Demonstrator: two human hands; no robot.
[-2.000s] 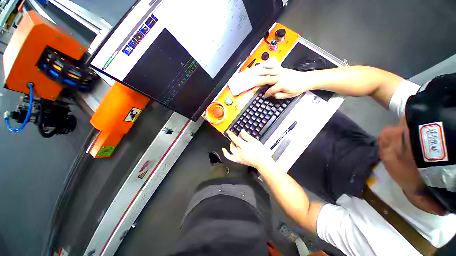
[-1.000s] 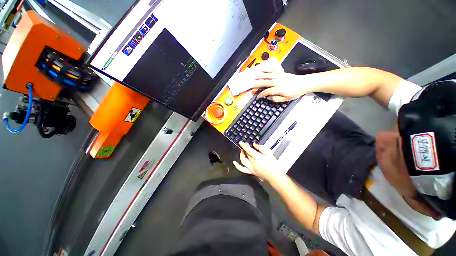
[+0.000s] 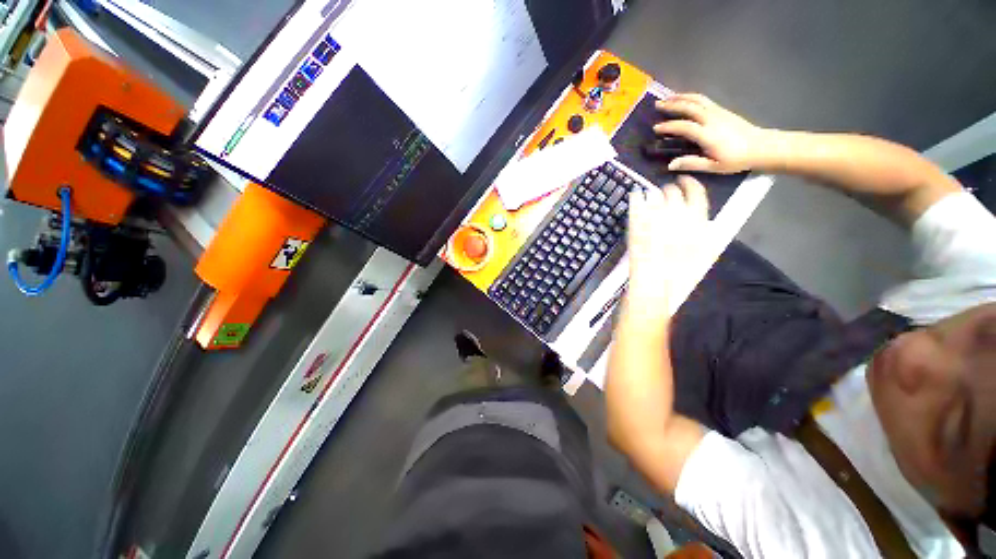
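Note:
Neither of my hands is in the picture; only my dark clothing [image 3: 491, 480] shows at the bottom centre. In front of me another person works at the console. One of that person's hands [image 3: 710, 133] is on the black mouse [image 3: 668, 142]. The other hand [image 3: 668, 224] is blurred, over the near edge of the black keyboard [image 3: 568, 249]. A white paper slip [image 3: 555, 169] lies across the orange control panel [image 3: 599, 109], beside the keyboard. The large monitor [image 3: 377, 109] shows a white area and a dark window.
An orange-red emergency stop knob [image 3: 470, 248] is at the panel's end. The orange cutting head [image 3: 93, 120], with a blue hose and black cables, is at the left over the dark bed. A white machine rail [image 3: 317, 382] with a red line runs diagonally below the monitor.
The other person's one hand has moved from the slip and keyboard to the mouse. Their other hand has moved up and right from the keyboard's lower end. The person's head has moved lower.

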